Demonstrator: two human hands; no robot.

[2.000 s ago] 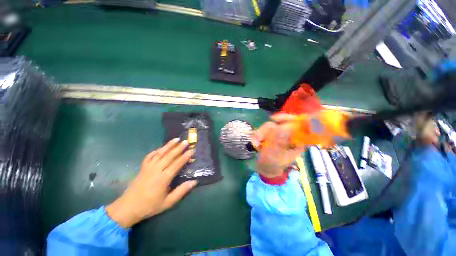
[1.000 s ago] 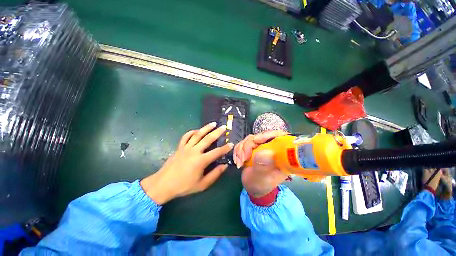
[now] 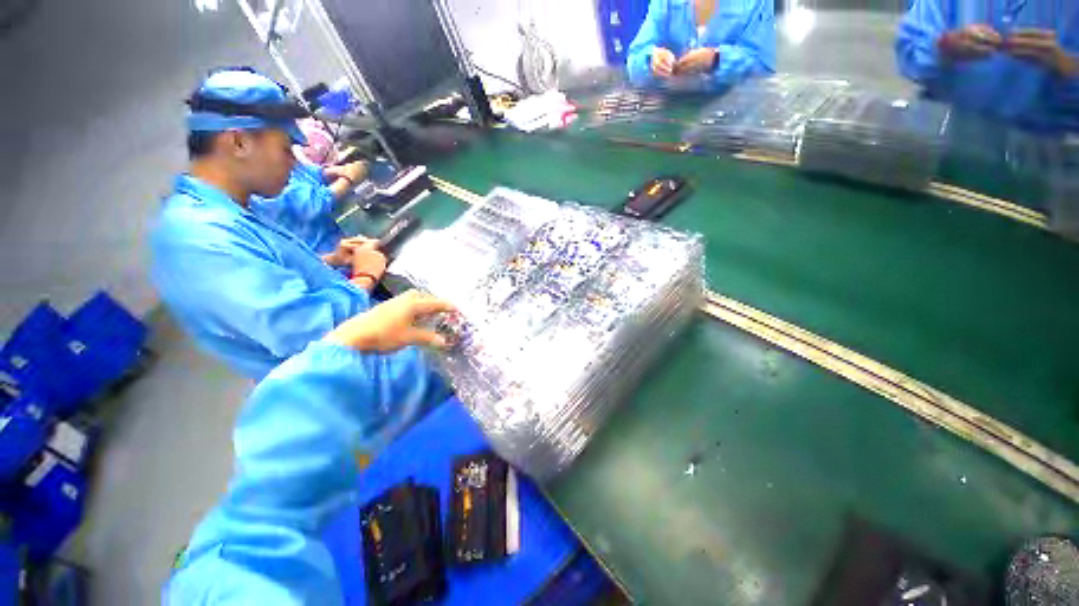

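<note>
My left hand (image 3: 408, 323) reaches to the near left edge of the tall stack of clear blister trays (image 3: 550, 302). Its fingertips touch the stack's edge; whether they grip a part there cannot be told. Small boards show in the top tray's pockets. My right hand and the screwdriver are out of the picture. A dark fixture (image 3: 882, 574) lies at the lower right, cut off by the picture's edge, beside the speckled round dish (image 3: 1047, 575).
A blue bin (image 3: 538, 545) below the bench edge holds several dark phones (image 3: 402, 539). A worker in blue (image 3: 243, 255) sits at the left. A dark phone (image 3: 657, 197) lies beyond the stack near pale rails (image 3: 876, 376). Two workers are at the far side.
The view has swung left to the tray stack. My left hand has left the phone and reached the stack's edge. My right hand with the screwdriver has gone out of view.
</note>
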